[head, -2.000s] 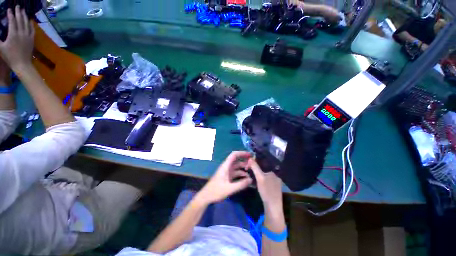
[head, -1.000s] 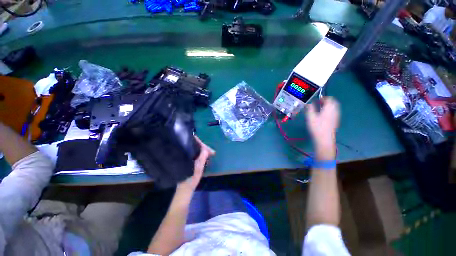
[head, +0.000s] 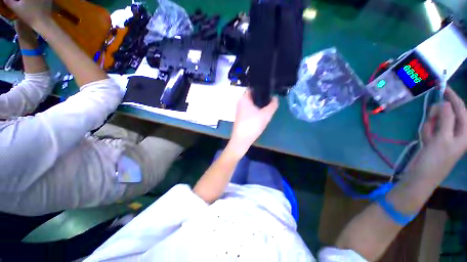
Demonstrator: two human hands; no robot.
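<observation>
My left hand (head: 252, 118) is closed around the grip at the lower end of a black handheld unit (head: 274, 43) and holds it upright above the bench. My right hand (head: 446, 123) is at the right edge, beside the front of the white power supply (head: 445, 48). Its fingers are bent near a pale lead (head: 442, 82); whether they pinch it is unclear. The supply's display shows red, green and blue digits. Red leads (head: 367, 123) loop from its front.
A clear plastic bag (head: 325, 84) lies right of the unit. Another black unit (head: 189, 56) lies at left on white paper sheets (head: 210, 110), near a black sheet (head: 135, 91). A neighbouring person's arms and an orange piece (head: 84, 25) are at far left. A cardboard box (head: 338, 204) is below.
The unit in my left hand has turned upright and sits between the paper and the bag. My right hand has moved to the supply's right front side. The view has shifted.
</observation>
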